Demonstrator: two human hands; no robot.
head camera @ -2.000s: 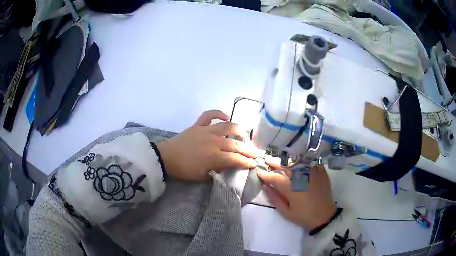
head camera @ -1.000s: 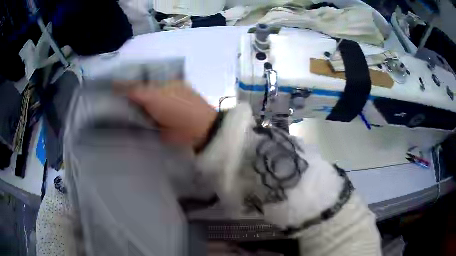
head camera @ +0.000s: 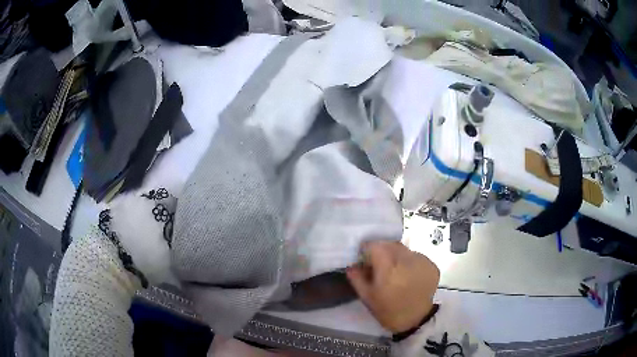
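A large grey textured fabric panel (head camera: pixel 227 216) lies spread and partly folded in front of me, left of the white sewing machine (head camera: pixel 457 150). Its smoother whitish side (head camera: pixel 339 219) shows at the middle and top. A dark grey part (head camera: pixel 325 289) shows under its near edge. My right hand (head camera: pixel 398 286) pinches the whitish fabric at its lower right edge, in front of the machine head. My left sleeve reaches in from the left, but my left hand is hidden behind the fabric. The fabric's right side comes close to the needle area.
Dark grey cut pieces (head camera: pixel 126 125) lie stacked at the left. Cream fabric (head camera: pixel 503 73) is heaped in a trough behind the machine. A black band (head camera: pixel 569 185) wraps the machine arm, beside brown cardboard (head camera: pixel 538 165). Small snips (head camera: pixel 591 293) lie at the right.
The fabric has come away from under the machine head, was swung left, and now lies spread out. My right hand went across to the left, then came back to the fabric's lower right edge.
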